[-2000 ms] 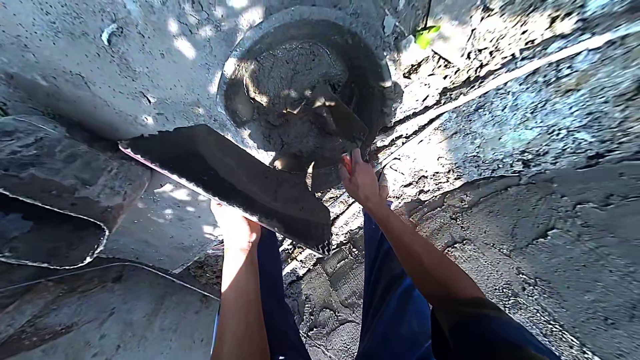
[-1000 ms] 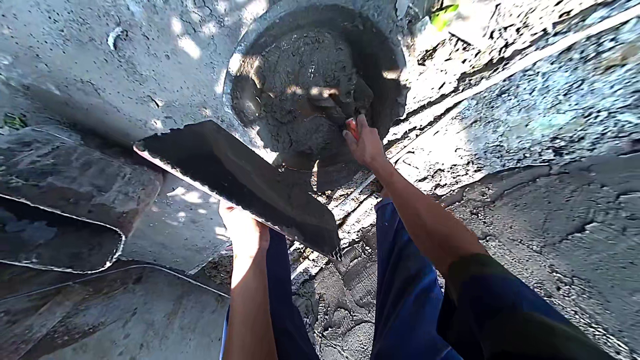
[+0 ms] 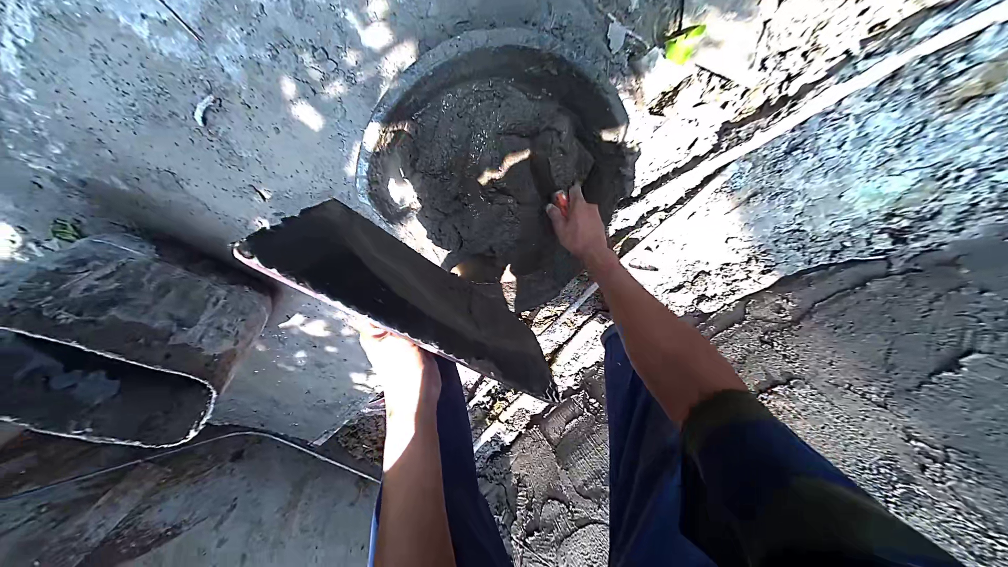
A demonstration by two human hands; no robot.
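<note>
My left hand grips the near edge of a long, dark plasterer's board, which tilts across the view below a round tub. Wet grey mortar coats the board's face. In my right hand is the orange handle of a trowel; its blade, smeared with mortar, lies over the right part of the tub and its outline is hard to make out. The round tub holds a heap of wet grey mortar. My left fingers are partly hidden by the board.
At the left lies a dark, open container with a pale rim, near a thin cable. A narrow pale strip runs diagonally at the upper right. Rough wet mortar covers the surface at the lower right. A green leaf lies beyond the tub.
My right hand with the trowel has moved from the tub's near edge, by the board, to the mortar at the tub's right side. My left hand still holds the board.
</note>
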